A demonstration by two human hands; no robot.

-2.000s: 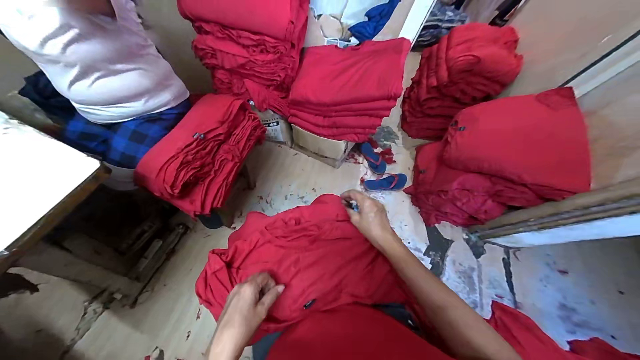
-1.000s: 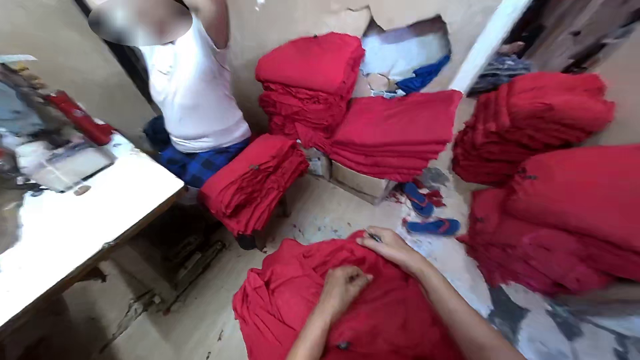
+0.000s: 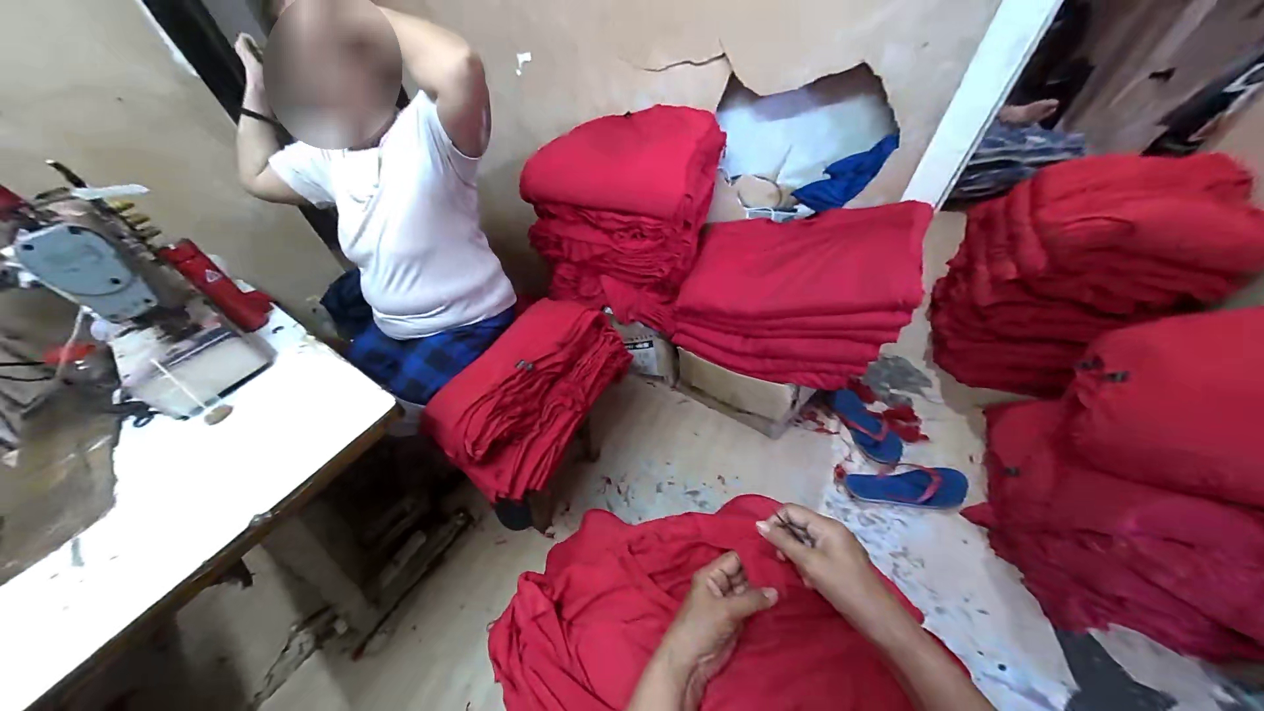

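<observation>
A heap of red fabric (image 3: 612,612) lies in front of me at the lower middle. Over its far right edge is my right hand (image 3: 815,553), its fingers closed on a small dark metal tool (image 3: 798,531), perhaps thread snips. My left hand (image 3: 716,607) rests just above the cloth, left of and nearer than the right one. Its fingers are curled, with thumb and index finger apart; whether a thread or a bit of cloth is between them cannot be told.
A person (image 3: 415,217) in a white shirt sits beyond a sewing machine (image 3: 148,306) on a white table (image 3: 227,474). Folded red cloth stacks stand on a stool (image 3: 523,395), on a cardboard box (image 3: 736,390) and at the right (image 3: 1086,267). Blue flip-flops (image 3: 908,487) lie on the floor.
My left hand has moved up the cloth, closer to my right hand, since the earliest frame. The person has raised both arms to the head. The view has swung left and up.
</observation>
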